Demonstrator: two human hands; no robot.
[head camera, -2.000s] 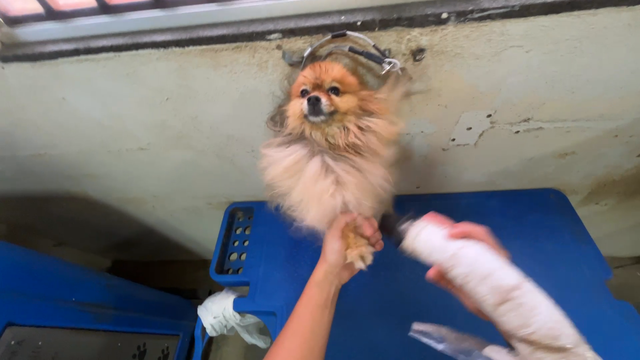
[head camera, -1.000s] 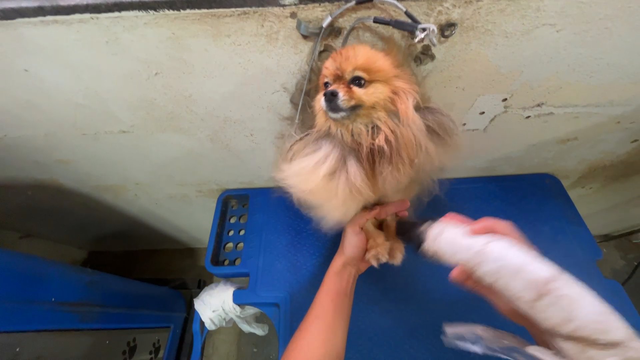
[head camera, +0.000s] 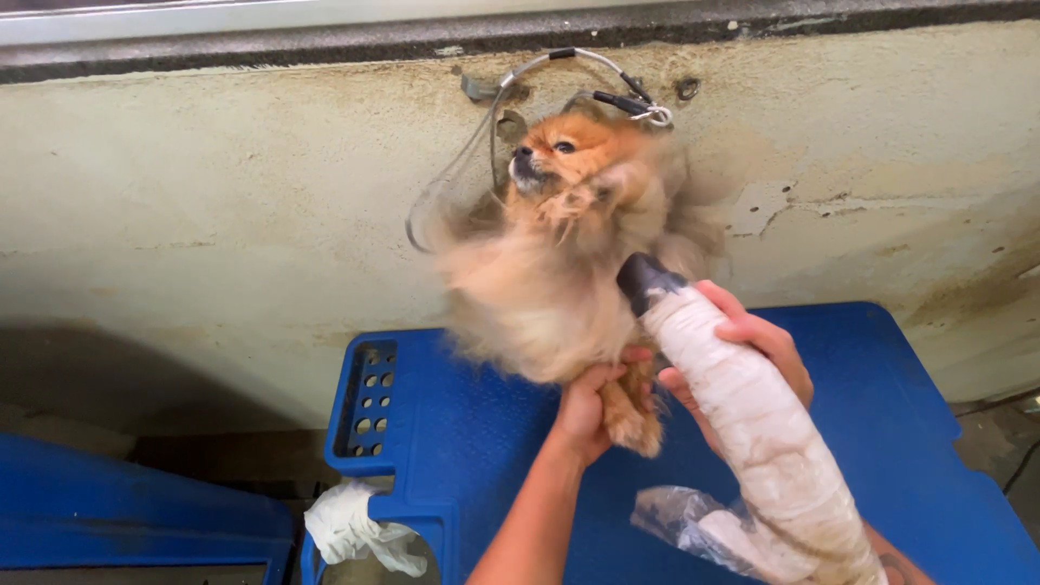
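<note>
A fluffy orange and cream Pomeranian dog (head camera: 552, 268) is upright at the back edge of a blue plastic table (head camera: 487, 455), its head turned to the left and its fur blown outward. My left hand (head camera: 597, 402) is closed around its front legs, the paws hanging below my fingers. In my right hand (head camera: 751, 349) is a dryer hose (head camera: 756, 431) wrapped in whitish material. The hose's black nozzle (head camera: 646, 280) points at the dog's chest and shoulder, close to the fur.
A cable loop (head camera: 528, 69) with a clip hangs at the stained wall behind the dog's head. A white plastic bag (head camera: 357, 524) is tied at the table's left side. Clear plastic (head camera: 682, 520) hangs by the hose. Another blue plastic unit (head camera: 122, 512) stands lower left.
The nozzle has moved up from beside the paws to the dog's chest. The dog's fur now spreads outward and its muzzle is lifted. My left hand keeps its hold on the legs.
</note>
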